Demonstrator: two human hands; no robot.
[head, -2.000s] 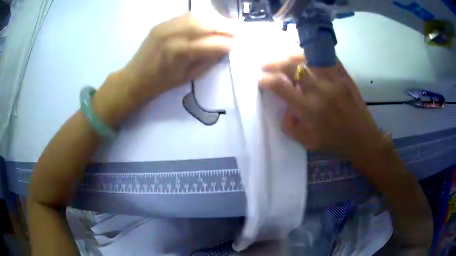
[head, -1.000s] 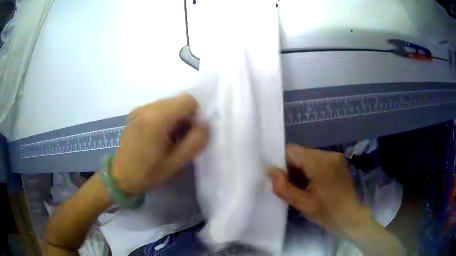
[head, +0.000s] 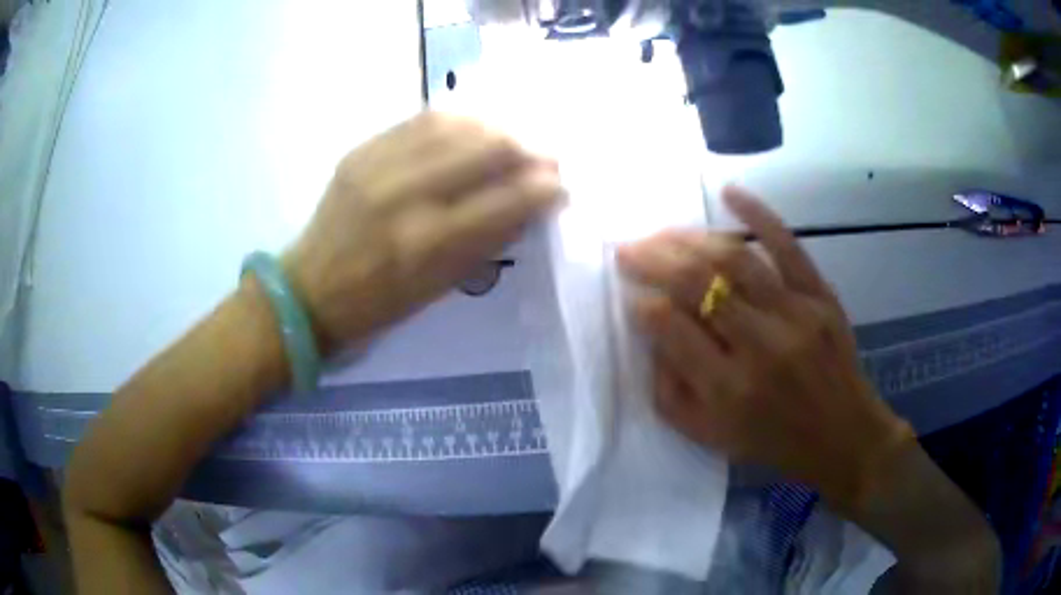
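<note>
A white fabric piece (head: pixel 634 488) runs from under the sewing machine head (head: pixel 570 16) over the table's front edge to my lap, with a lengthwise fold. Its upper part is washed out by bright light. My left hand (head: pixel 425 221), slightly blurred, has its fingertips on the fabric's left edge. My right hand (head: pixel 745 337), with a gold ring, lies on the fabric's right side, fingers pinching near the fold. The needle's contact with the fabric cannot be made out.
A dark cylinder fitting (head: pixel 736 99) hangs right of the needle area. Thread snips (head: pixel 998 214) lie at the right of the table. The grey ruler-marked edge (head: pixel 384 432) crosses in front. Loose white pieces (head: pixel 273 546) are at my lap. A rounded tab (head: pixel 479 277) is partly hidden by my left hand.
The view has shifted back up to the machine head. Both hands have moved from the lower fabric near the table edge up to the part just before the needle area.
</note>
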